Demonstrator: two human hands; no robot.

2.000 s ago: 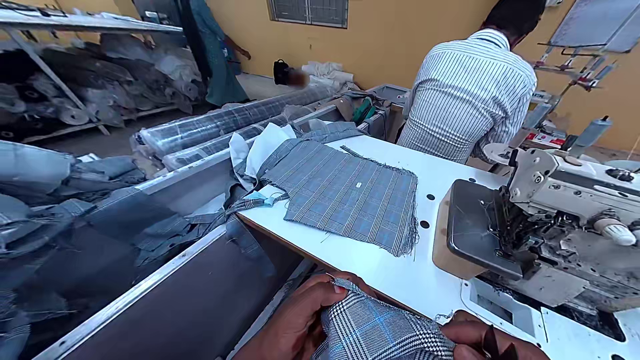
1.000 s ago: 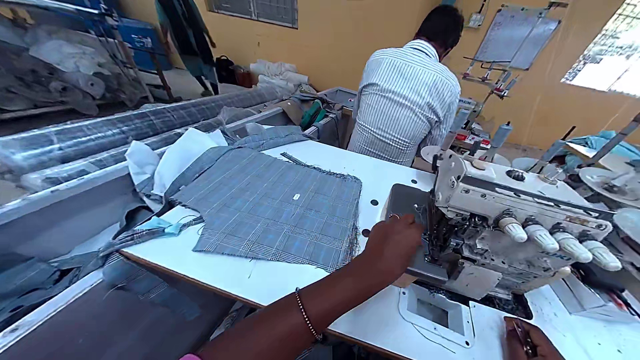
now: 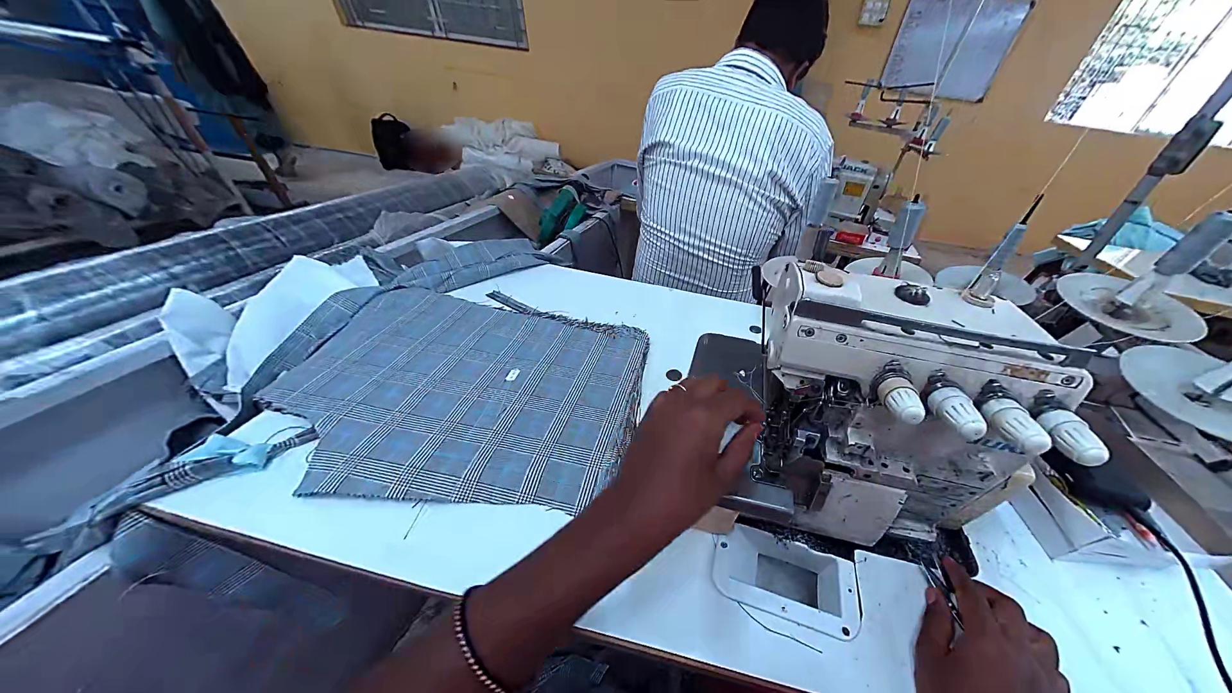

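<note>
My left hand (image 3: 688, 448) reaches over the cloth plate of a white overlock sewing machine (image 3: 924, 385), fingers bent beside the needle area; whether a thread is pinched there is too small to tell. At the lower right, my right hand (image 3: 991, 630) holds small metal thread snips (image 3: 947, 589) low against the white table, near the machine's base. A stack of grey checked fabric pieces (image 3: 472, 404), with a small white sticker on top, lies on the table left of my left hand.
A person in a striped shirt (image 3: 736, 164) stands beyond the table, back turned. Plastic-wrapped fabric rolls (image 3: 289, 241) and a cloth-filled trough (image 3: 87, 423) run along the left. Thread cone stands (image 3: 1126, 298) rise at the right. A black cable (image 3: 1189, 568) hangs over the right side.
The checked piece that both hands held two seconds ago is out of them. My left hand has moved to the machine's needle area, and my right hand lies at the machine's lower right. The view has turned right.
</note>
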